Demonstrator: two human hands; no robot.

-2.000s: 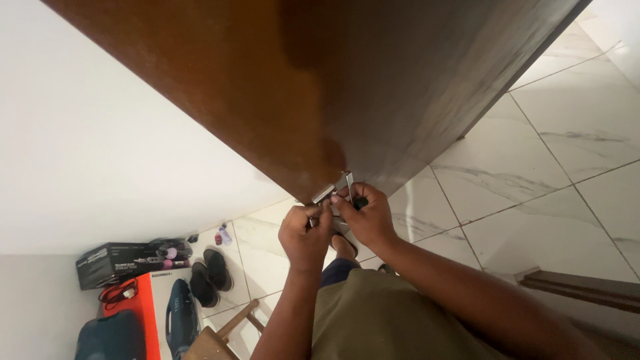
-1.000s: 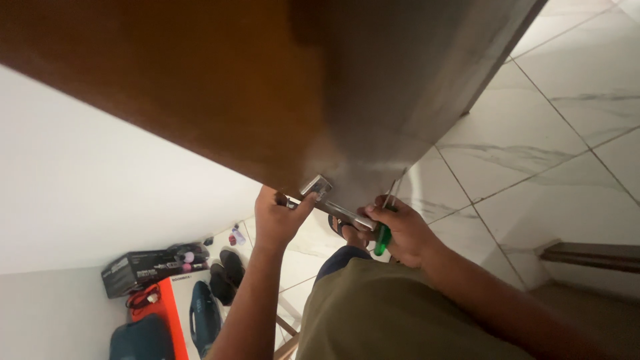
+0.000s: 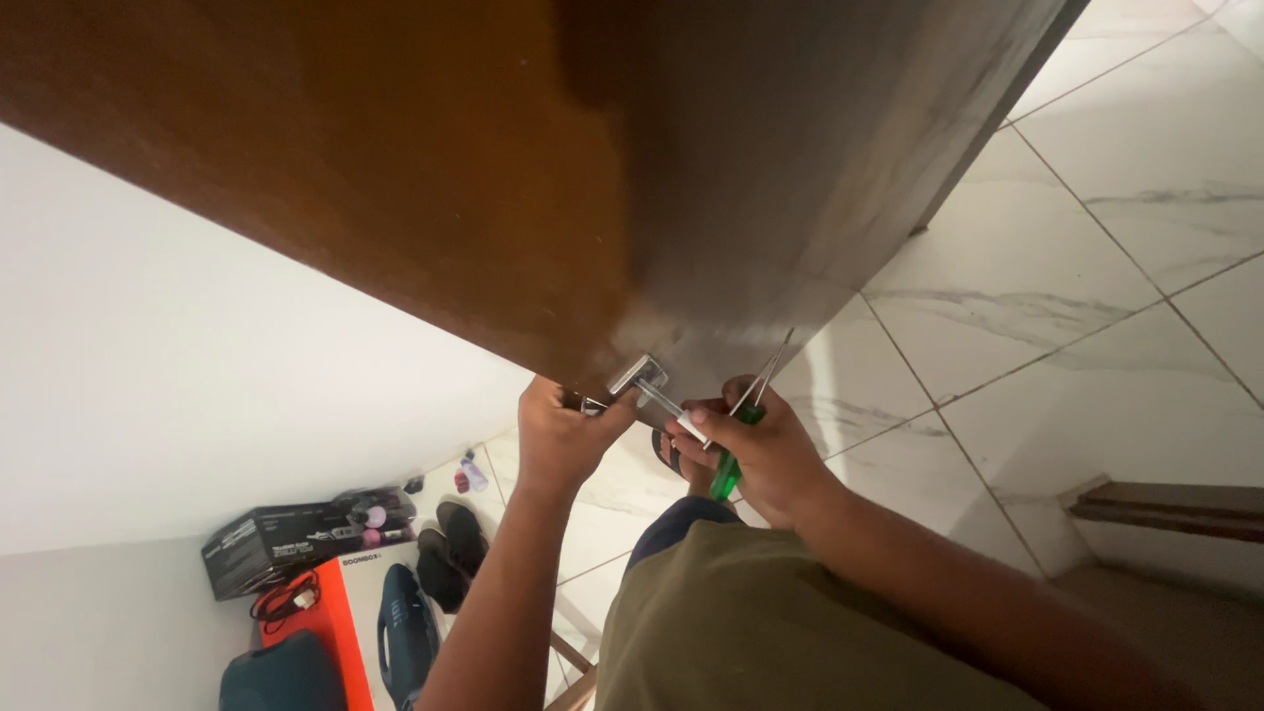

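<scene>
A brown wooden door (image 3: 553, 197) fills the upper view. My left hand (image 3: 568, 430) wraps round its edge and grips a shiny metal lock fitting (image 3: 640, 377), thumb on the front. A thin metal rod or spindle (image 3: 664, 398) runs from that fitting to a pale cylindrical piece (image 3: 693, 428). My right hand (image 3: 765, 449) pinches this piece between its fingertips, and also holds a green-handled screwdriver (image 3: 729, 472) and a slender metal piece (image 3: 762, 380) that points up across the door. The finer parts of the fitting are hidden by my fingers.
A white wall (image 3: 247, 346) stands left. Below it are a black box (image 3: 281, 548), dark shoes (image 3: 449, 553), an orange and white box (image 3: 341, 632) and a coiled cable (image 3: 286, 597). Marble-look floor tiles (image 3: 1047, 365) extend right, towards a dark wooden ledge (image 3: 1170, 509).
My hands, close together two seconds ago, are now farther apart. The metal fitting shows more plainly between them, and the green screwdriver handle shows in my right hand. The view has shifted.
</scene>
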